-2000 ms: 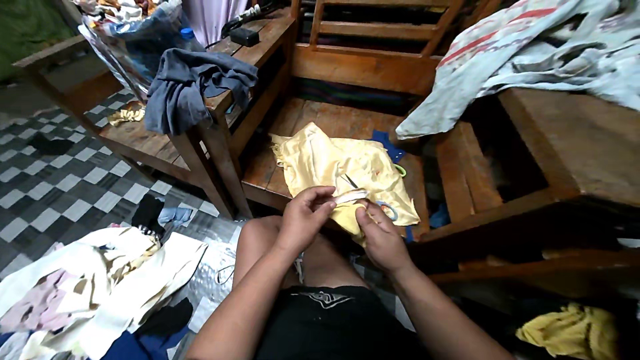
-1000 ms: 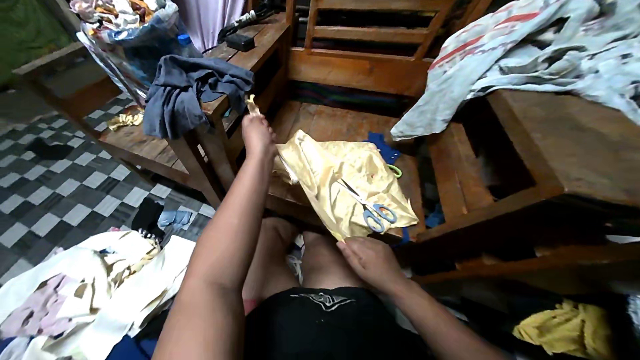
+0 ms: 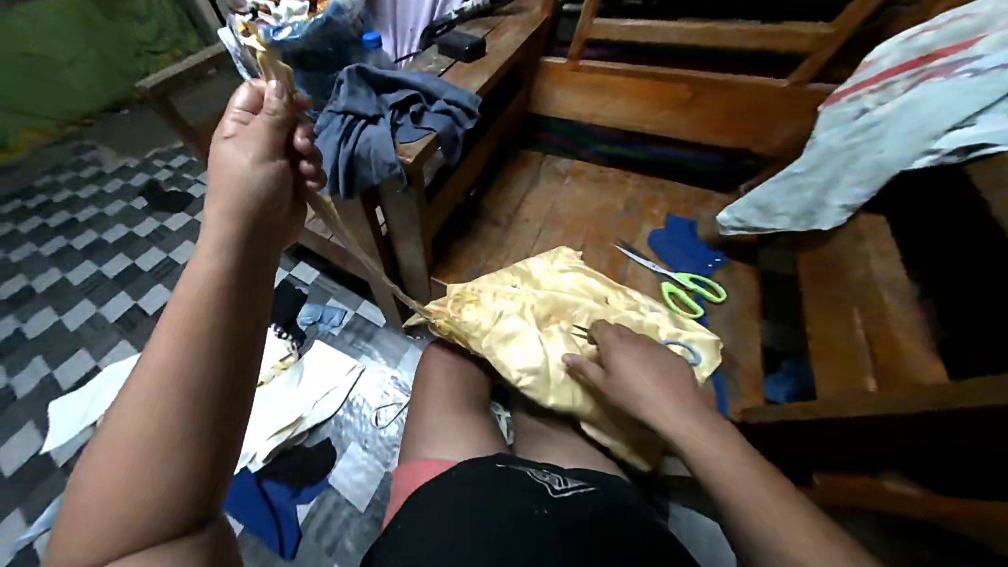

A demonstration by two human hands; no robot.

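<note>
My left hand (image 3: 264, 150) is raised at the upper left, closed on a gathered end of yellow satiny cloth. From it a thin, taut strip runs down to the yellow cloth (image 3: 512, 307) spread over the wooden seat's front edge. Over that cloth is my right hand (image 3: 630, 370), its fingers at a pair of scissors with blue-grey handles (image 3: 683, 351); the tips show past the fingers and the hand hides the middle. Whether the hand grips them is unclear. Beyond it, green-handled scissors (image 3: 681, 287) lie partly open beside a blue cloth piece (image 3: 683, 246).
A grey cloth (image 3: 394, 118) hangs over the armrest at the left, near a full plastic bag (image 3: 323, 39). A pale cloth with red stripes (image 3: 882, 118) drapes over the right armrest. White cloths (image 3: 307, 394) and a dark blue one (image 3: 272, 504) lie on the checkered floor.
My left hand has risen to the upper left, pulling the strip out long. My right hand has moved from the cloth's near edge onto the blue-grey-handled scissors. The green-handled scissors now show fully.
</note>
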